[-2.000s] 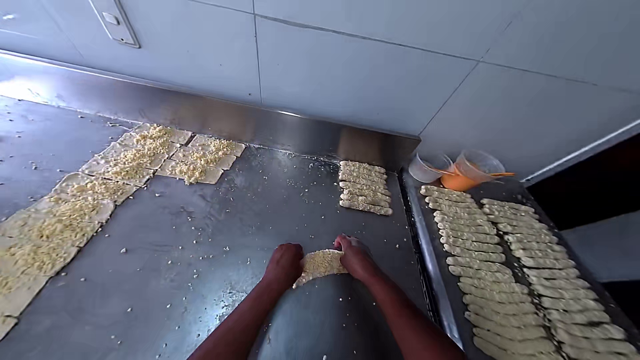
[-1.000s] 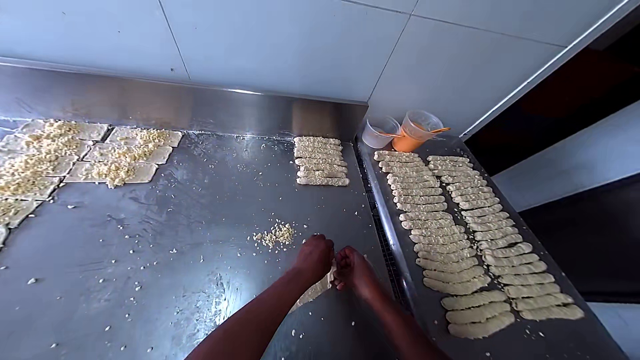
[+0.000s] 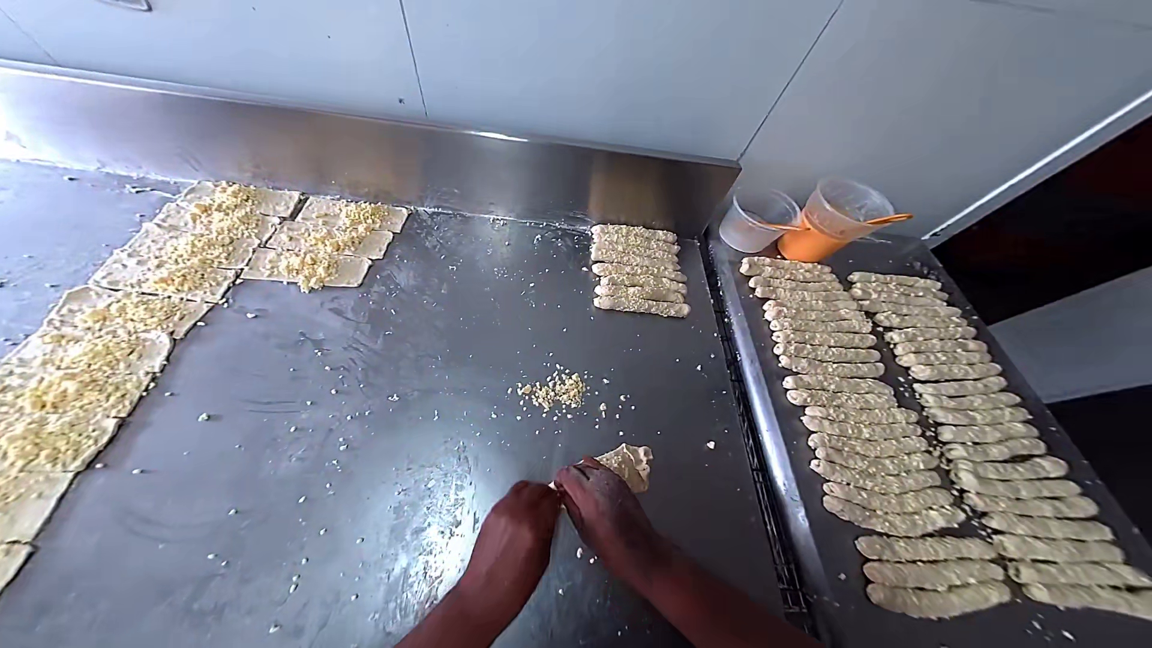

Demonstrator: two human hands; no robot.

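Near the front of the steel table, my left hand (image 3: 522,522) and my right hand (image 3: 605,504) touch, pinching one piece of dough (image 3: 630,465) between them. Its crumb-coated far end sticks out past my right fingers; the rest is hidden by my hands. Just beyond lies a small heap of grated cheese-like crumbs (image 3: 553,391). Farther back, several crumb-coated dough sticks (image 3: 639,270) lie side by side. At the left, flat dough pieces (image 3: 310,252) bear grated cheese-like filling.
To the right, a dark tray (image 3: 841,576) holds two columns of crumb-coated dough sticks (image 3: 832,369). At its back stand a clear plastic cup (image 3: 751,225) and a plastic jug with orange contents (image 3: 819,236). A steel backsplash (image 3: 360,157) borders the table (image 3: 297,468); loose crumbs are scattered over it.
Two seconds ago my hands held the crumb-coated dough piece at both ends, spread apart over the table. Now they are together on it, and a crumb heap shows beyond them. The view has shifted.
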